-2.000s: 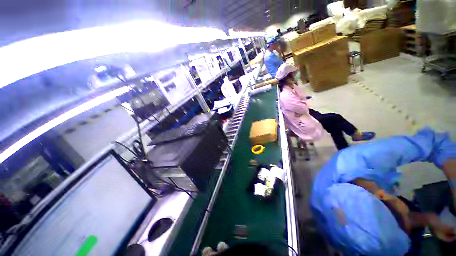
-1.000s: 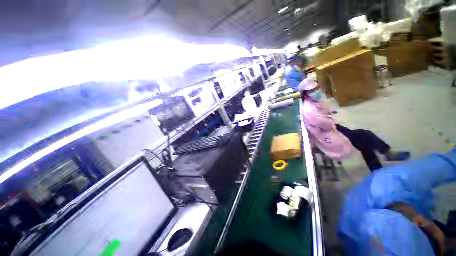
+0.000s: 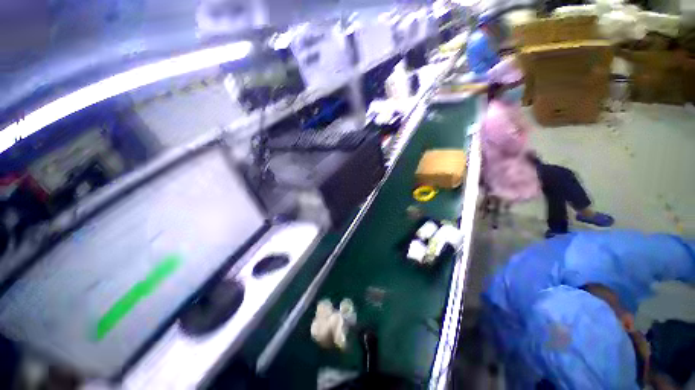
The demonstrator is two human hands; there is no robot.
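The long green bench (image 3: 366,259) runs away in front of me. Neither of my hands can be made out. A crumpled whitish cloth or glove (image 3: 333,323) lies on the near part of the bench. Several small white rolls (image 3: 433,242) stand clustered on something dark near the bench's right edge. A yellow ring, perhaps a tape roll (image 3: 424,193), lies beyond them, beside a brown cardboard box (image 3: 441,167). A dark, blurred shape (image 3: 371,366) shows at the bottom edge; I cannot tell what it is.
A monitor (image 3: 137,266) with a green bar stands at the left on a white shelf (image 3: 228,308). A large dark box-shaped device (image 3: 328,167) is behind it. A person in blue (image 3: 579,312) bends over at the right. A person in pink (image 3: 507,145) sits farther along; another in blue is beyond.
The view has tilted down, so the bench things sit higher in the picture and more of the near bench shows, with the whitish cloth or glove now in full view.
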